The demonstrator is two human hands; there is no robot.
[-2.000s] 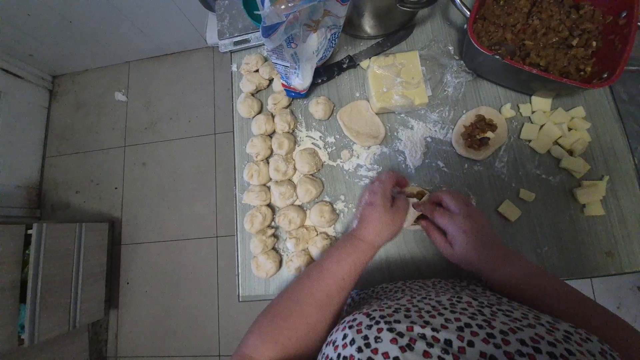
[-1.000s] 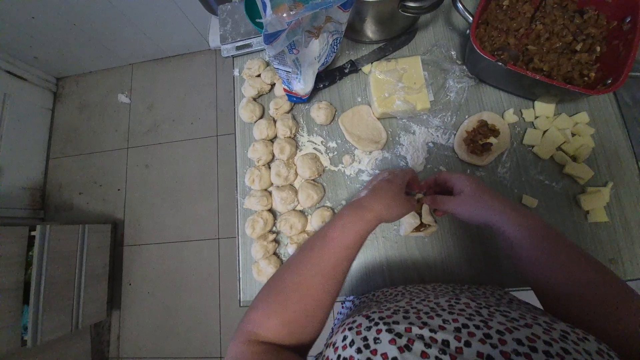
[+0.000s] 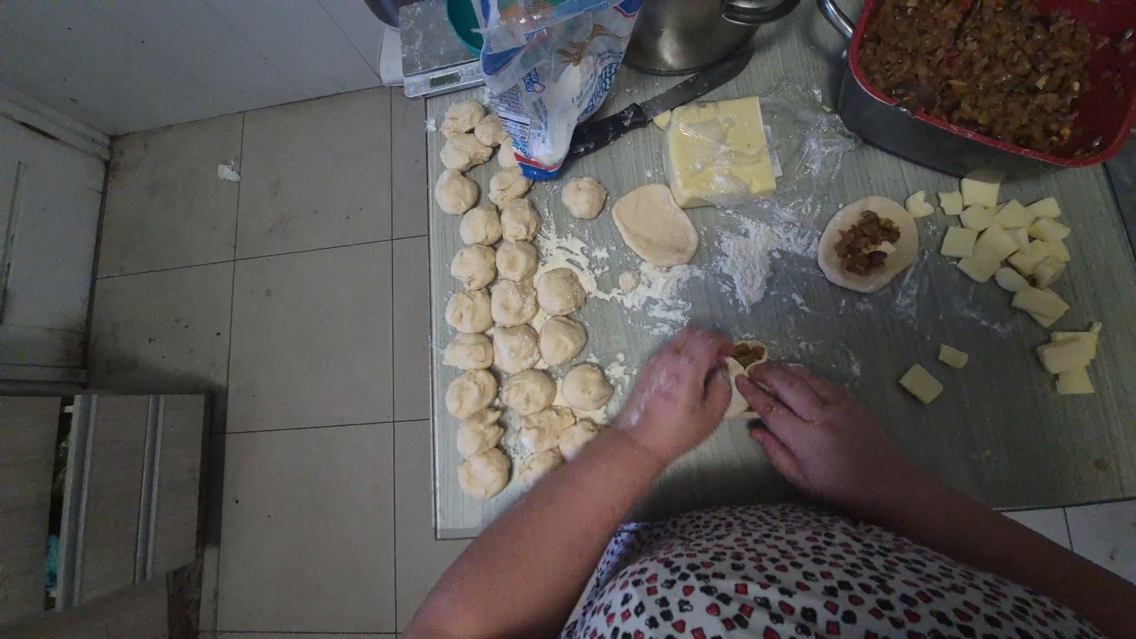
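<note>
Between my hands, near the table's front edge, is a partly folded dough piece [image 3: 740,405] with brown filling showing at its far end. My left hand [image 3: 679,390], dusted with flour, pinches its left side. My right hand [image 3: 812,426] has its fingertips on its right side. Further back on the right lies a flat dough round [image 3: 827,257] topped with filling and a bit of cheese. A bare flattened dough piece [image 3: 655,225] rests beyond my left hand, beside a small dough ball [image 3: 584,197]. Rows of dough balls [image 3: 515,303] line the table's left side.
A cheese block [image 3: 721,151] in plastic wrap sits beside a black-handled knife [image 3: 608,127]. Cheese pieces [image 3: 994,244] lie at right, below a red-lined pan [image 3: 954,146] of filling. At the back are a flour bag [image 3: 564,84], a kitchen scale [image 3: 439,62] and a metal pot [image 3: 679,35].
Both hands have come slightly nearer to my body over the dough piece; a second ago they were together at its far end. The filled round and the flattened piece lie as before.
</note>
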